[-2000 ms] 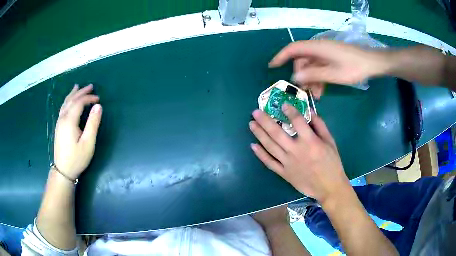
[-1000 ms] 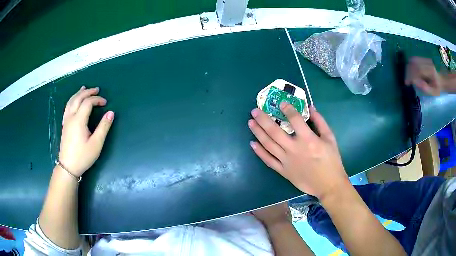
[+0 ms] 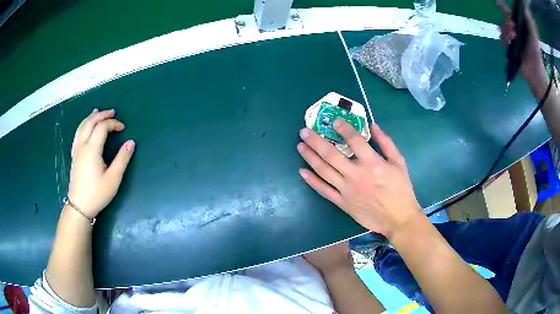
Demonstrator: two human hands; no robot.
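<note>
My left hand (image 3: 97, 165) lies empty at the left, fingers loosely curled, thumb apart. My right forearm shows below the table's front edge; what shows of my right hand (image 3: 331, 252) is mostly hidden under it. Right of centre lies a cream hexagonal housing (image 3: 315, 114) with a green circuit board (image 3: 327, 116) inside. Another person's left hand (image 3: 374, 184) rests on it, fingertips on the board. That person's other hand, at the upper right edge, holds a black electric screwdriver (image 3: 519, 43), tip down, above the table.
A clear plastic bag (image 3: 431, 64) with a speckled heap of screws lies at the back right. A black cord (image 3: 513, 144) hangs from the driver over the front edge. A white rail (image 3: 184, 42) with a post runs along the back. The neighbour's jeans and cardboard boxes are below right.
The other person's right hand has left the housing area, taken hold of the screwdriver at the right and lifted it towards the back. The view has shifted slightly. My left hand has barely moved.
</note>
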